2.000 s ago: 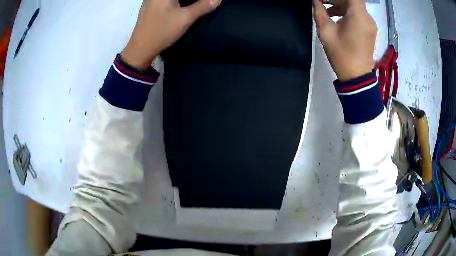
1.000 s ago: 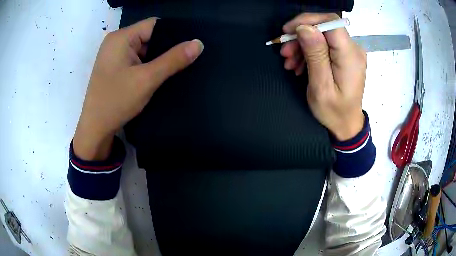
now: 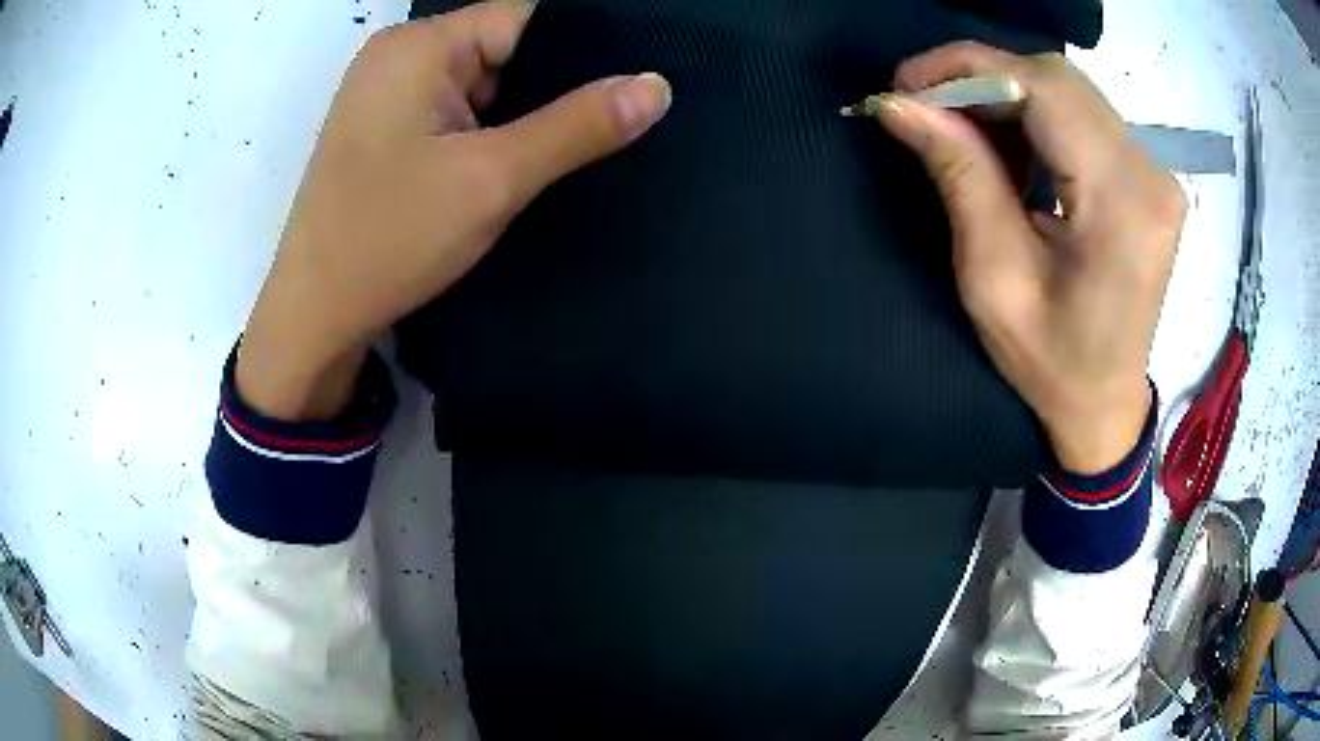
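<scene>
Black cut fabric panels [image 3: 724, 319] lie stacked in front of me, the ribbed top layers turned back over the smoother lower part. My left hand [image 3: 434, 174] holds the left edge of the turned-back cloth, thumb on top and fingers hidden under the layers. My right hand [image 3: 1064, 232] holds a white chalk pencil [image 3: 977, 93] between thumb and fingers over the right part of the cloth. The pencil's white tip points left, at or just above the cloth; I cannot tell whether it touches.
Red-handled shears [image 3: 1209, 427] lie at the right, beside a grey flat strip [image 3: 1184, 149]. A steam iron [image 3: 1204, 594] with a wooden handle is at the lower right. A small metal piece [image 3: 23, 596] lies at the left edge of the white table [image 3: 130, 319].
Since one second ago, the whole scene has shifted right in view. The pencil now lies lower in my right hand's grip and more of the palm side shows. My left hand still holds the cloth.
</scene>
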